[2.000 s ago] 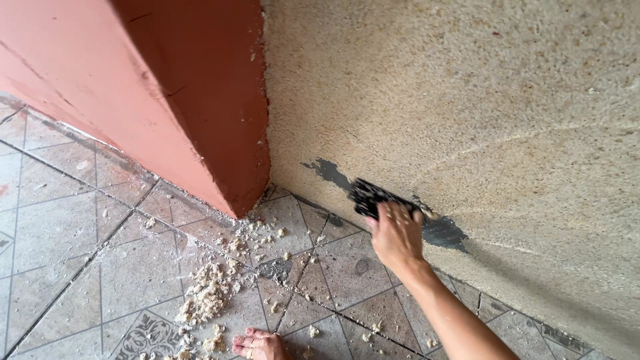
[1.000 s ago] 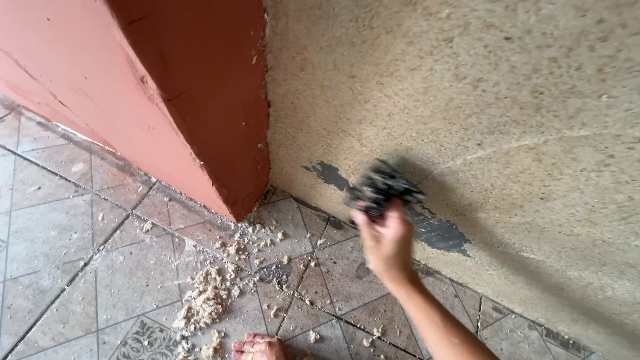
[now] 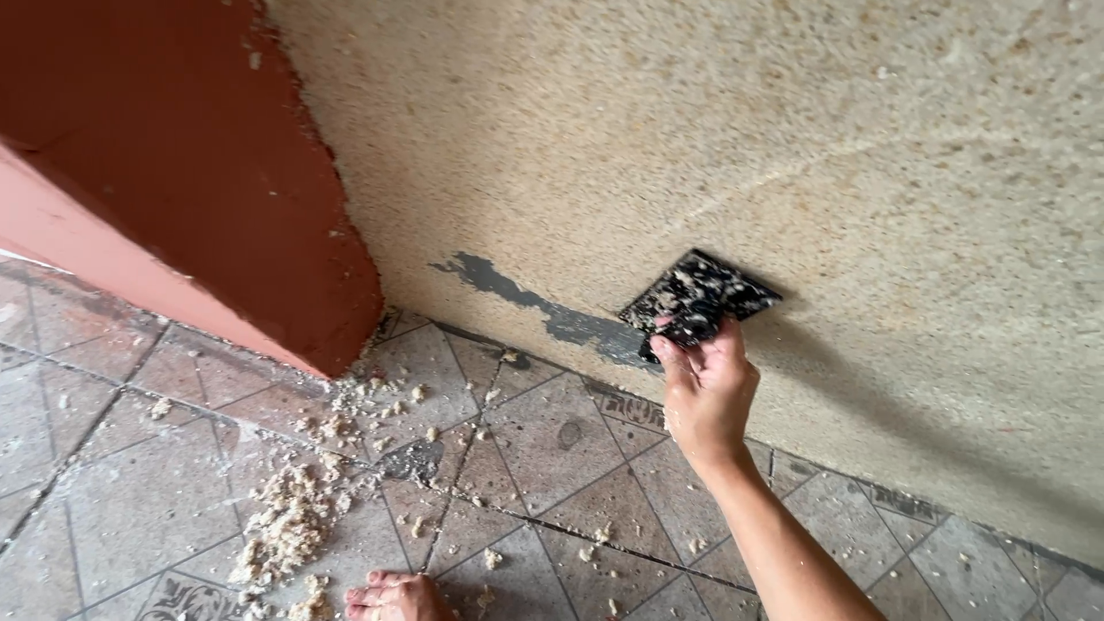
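My right hand (image 3: 711, 392) grips the handle of a black plastering trowel (image 3: 703, 297), its back speckled with pale plaster. The trowel lies against the lower part of a wall coated in beige textured plaster (image 3: 776, 172), over the right end of an uncoated dark grey patch (image 3: 552, 315). At the bottom edge, my left hand (image 3: 397, 597) rests on the tiled floor with nothing seen in it, only its fingers and back in view. Beside it lies a heap of crumbly pale plaster (image 3: 289, 522).
A red-painted pillar (image 3: 259, 216) meets the plastered wall at the left. Plaster crumbs are scattered over the patterned floor tiles (image 3: 552, 440), mostly near the pillar's foot. A dark grey smear (image 3: 412, 461) marks one tile.
The trowel was over the middle of the grey patch and is now at its right end. The patch's right part, bare before, no longer shows. My left hand stays on the floor.
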